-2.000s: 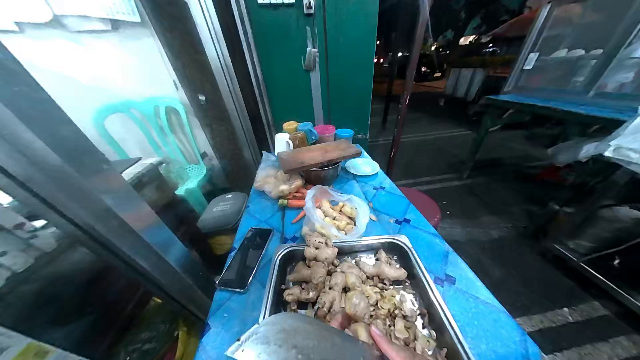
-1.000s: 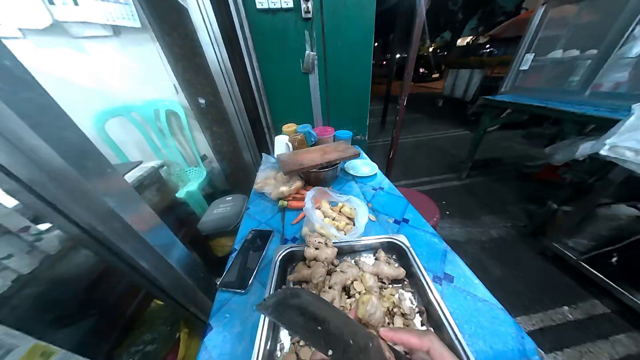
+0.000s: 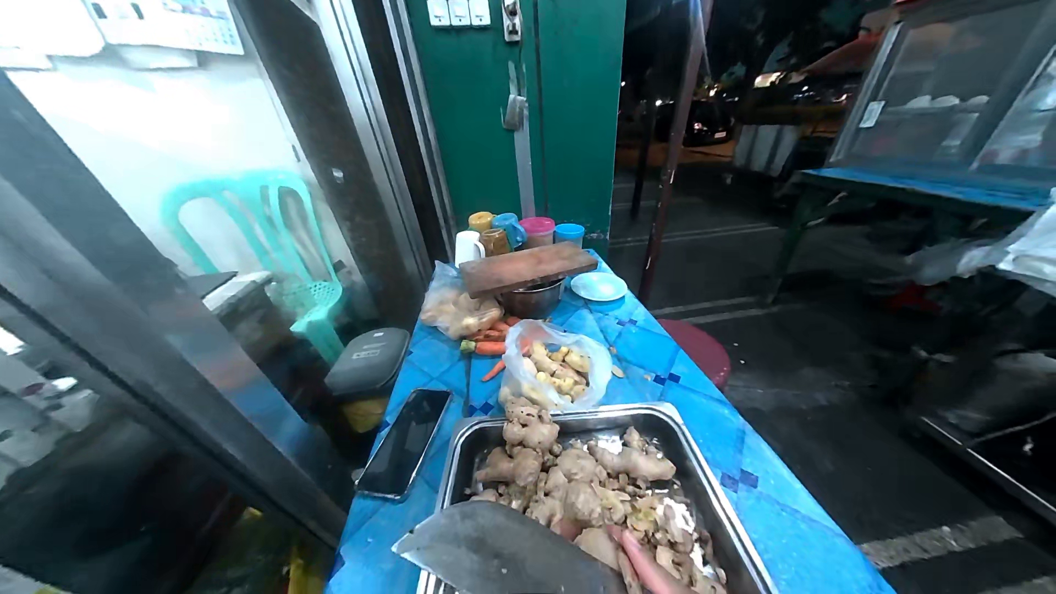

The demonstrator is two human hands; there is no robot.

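Observation:
A broad, dark knife blade [image 3: 503, 553] crosses the near left part of a steel tray [image 3: 726, 516], its tip pointing left. My right hand [image 3: 648, 565] is at the blade's right, fingers against a ginger piece [image 3: 598, 546]; the knife's handle is out of sight. Behind the blade's upper edge a fingertip of my left hand [image 3: 568, 528] shows at the same piece, the rest hidden. Unpeeled ginger roots [image 3: 631, 462] and peelings [image 3: 643, 516] lie in the tray. Beyond its far rim, a clear plastic bag [image 3: 598, 351] holds peeled pale pieces [image 3: 561, 371].
A smartphone [image 3: 404, 445] lies left of the tray on the blue tablecloth [image 3: 759, 503]. Farther back are carrots [image 3: 491, 347], another filled bag [image 3: 454, 305], a wooden board [image 3: 528, 268] on a metal bowl [image 3: 535, 299], a plate [image 3: 599, 286] and lidded containers [image 3: 538, 231]. A red stool [image 3: 697, 353] stands at right.
The knife blade has tilted since one second ago, so its broad face now shows and it sits lower. My right hand has moved down and is less in view.

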